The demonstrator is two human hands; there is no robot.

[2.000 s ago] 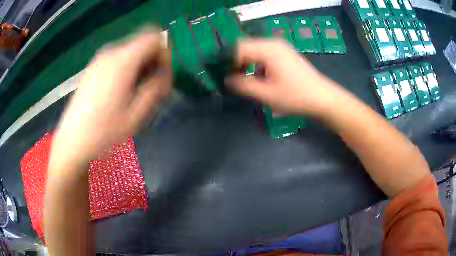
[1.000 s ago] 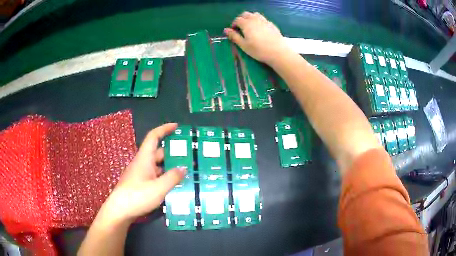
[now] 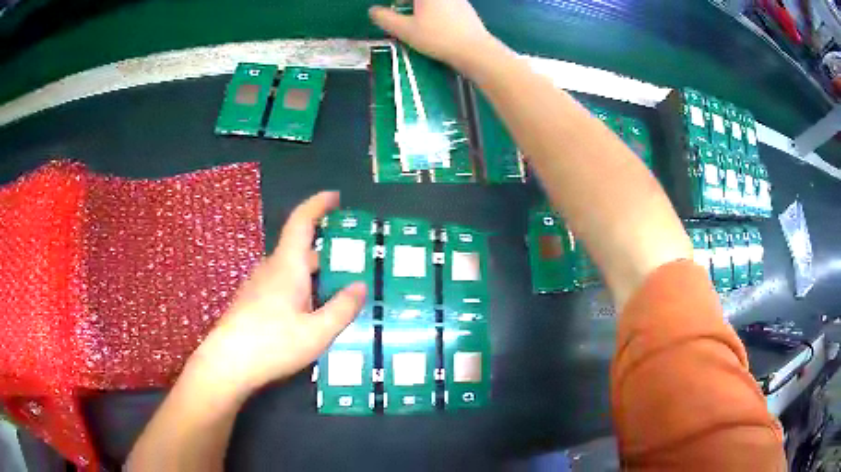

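Three green PCB strips [image 3: 408, 313] lie side by side in front of me, each with two pale square pads. My left hand [image 3: 267, 318] rests at their left edge, thumb on the left strip and index finger by its upper corner, fingers apart. Longer green strips [image 3: 392, 138], pads not visible, lie behind them, with bright glare on the middle. My right hand [image 3: 438, 28] is at their far end, partly cut off by the top edge. It seems to pinch the end of one strip, tilted, but the fingertips are partly hidden.
Red bubble bag [image 3: 171, 277] at left. Two small PCBs [image 3: 297, 103] at the back left. Another PCB [image 3: 551, 253] lies right of the strips, partly behind my right forearm. PCB stacks [image 3: 724, 171], a clear plastic bag [image 3: 797, 249] and a black cable [image 3: 784, 334] at right. Pale rail [image 3: 194, 66] behind.
My right hand has moved up towards the frame's top edge. The back strips have shifted and now show strong glare. My left hand stays at the front strips. The camera view has shifted slightly.
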